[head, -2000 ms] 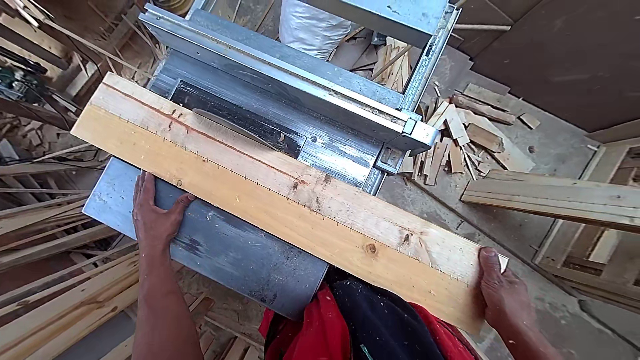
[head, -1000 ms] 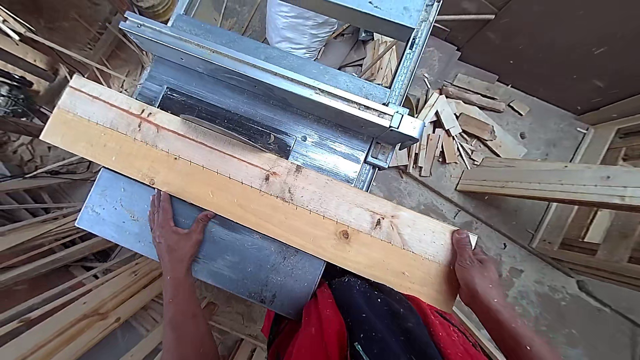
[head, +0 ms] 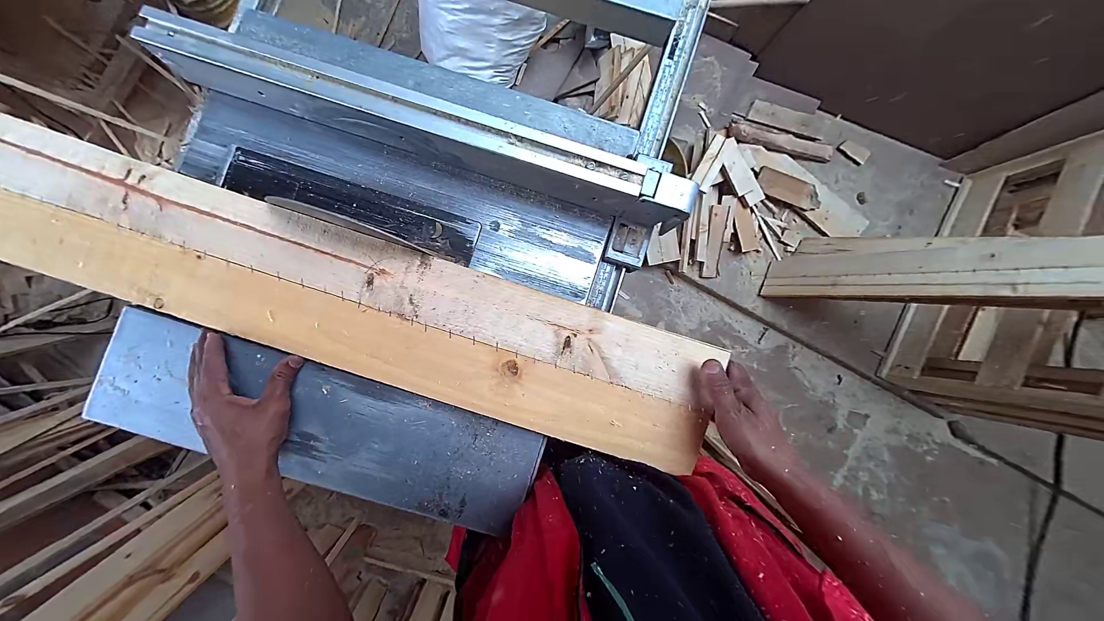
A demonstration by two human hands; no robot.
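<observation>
A long wooden board (head: 483, 345) lies slantwise over the table saw's metal table (head: 379, 431), its left end out of view. Along its length runs a line with small tick marks. My left hand (head: 241, 397) rests on the table with fingertips and thumb against the board's near edge. At the board's right end, my right hand (head: 737, 401) presses with its fingers and thumb; how far it wraps underneath is hidden. Just past the board's far edge shows part of the saw blade (head: 345, 226) in its black insert (head: 371, 203). Beyond it stands the metal rip fence (head: 414, 121).
Wood offcuts (head: 776, 181) lie heaped on the floor at the right, near a stack of long boards (head: 931, 267) and a wooden frame (head: 1018, 345). Long wood strips (head: 112, 535) crowd the lower left. A white sack (head: 483, 34) stands behind the saw.
The board has slid leftward along the saw, its left end passing out of view. My right hand has moved left with it, while my left hand stays at the near edge.
</observation>
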